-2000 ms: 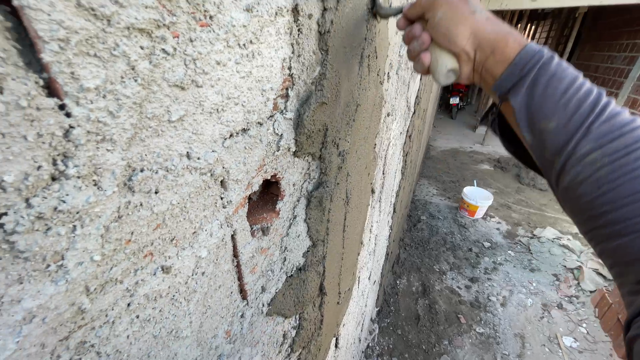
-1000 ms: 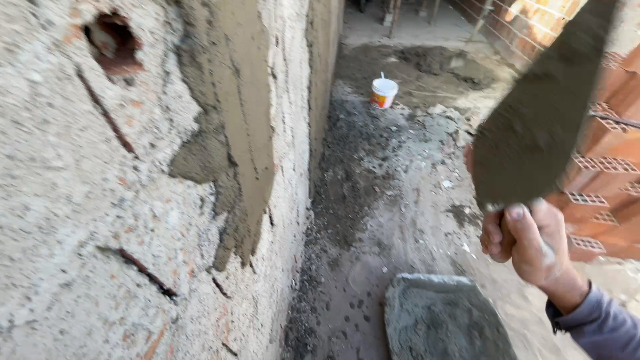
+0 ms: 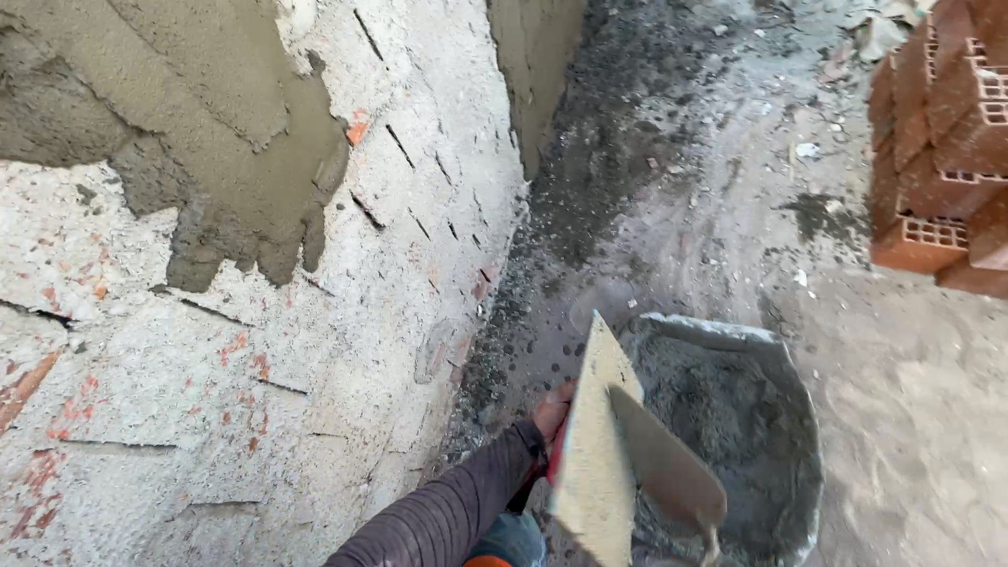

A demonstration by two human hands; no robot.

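Note:
My left hand (image 3: 554, 409), in a dark sleeve, grips the red handle behind a pale, flat plastering float (image 3: 594, 457), which is tilted nearly edge-on. Against the float's right side lies the blade of a trowel (image 3: 669, 465); its neck runs off the bottom edge. My right hand is out of the frame. Under and right of both tools, a tub of wet grey mortar (image 3: 732, 425) stands on the ground. Fresh mortar (image 3: 228, 134) with a ragged lower edge covers the upper left of the rough wall (image 3: 378, 331).
Hollow red clay bricks (image 3: 929, 181) are stacked at the upper right. Rubble and dark mortar crumbs lie on the ground (image 3: 693, 220) along the wall's foot. A strip of smoother mortar (image 3: 543, 71) runs down the wall's far part.
The view has swung down towards the mortar tub. The trowel, raised in my right hand a second ago, is now low beside the float. My left hand and the float have come into view.

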